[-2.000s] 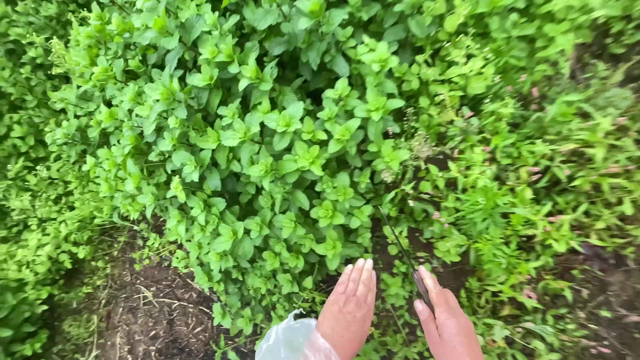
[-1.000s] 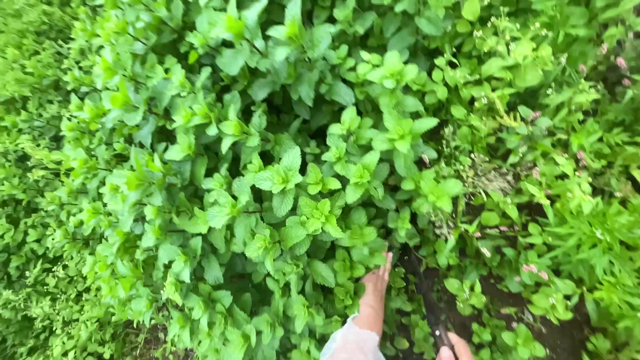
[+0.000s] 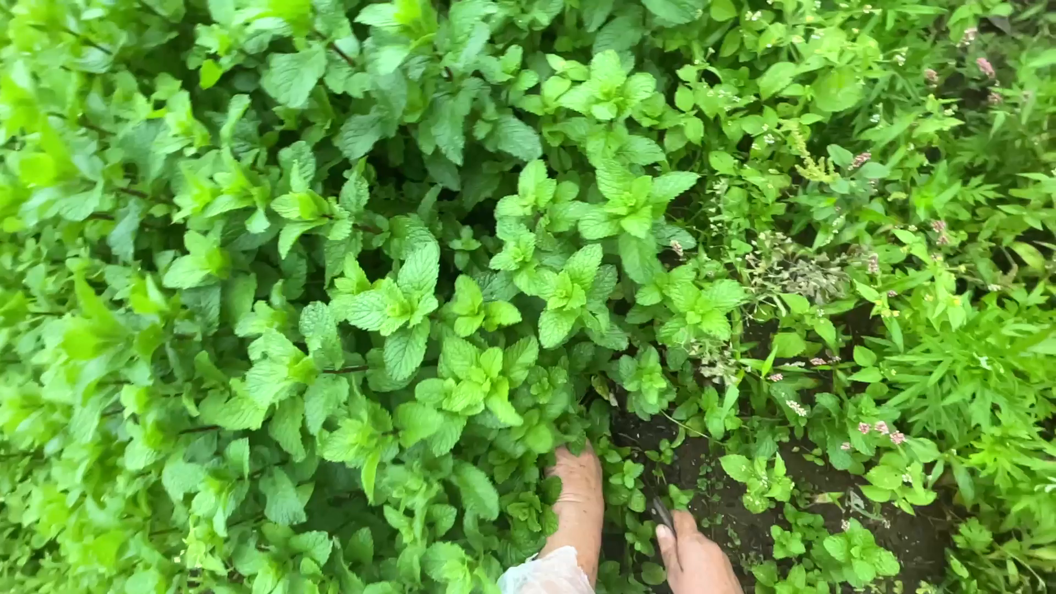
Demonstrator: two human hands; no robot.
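A dense stand of mint plants (image 3: 478,379) with toothed green leaves fills the left and middle of the view. My left hand (image 3: 579,469) reaches in among the stems at the bottom centre; leaves hide its fingers, so its grip cannot be seen. A whitish translucent sleeve (image 3: 549,573) covers that forearm. To its right, low over the soil, my right hand (image 3: 697,554) is closed on the dark handle of a tool (image 3: 662,513). The far end of this tool is hidden by leaves.
Dark bare soil (image 3: 693,462) shows just right of the mint. Beyond it grow weeds (image 3: 982,388) with narrow leaves and small pink flower heads (image 3: 881,427). A dry, pale seed cluster (image 3: 796,268) stands at the mint's right edge.
My left hand, seen whole over the leaves two seconds ago, now has its fingers hidden among the mint. The long dark tool in my right hand is now mostly out of sight. The view is closer.
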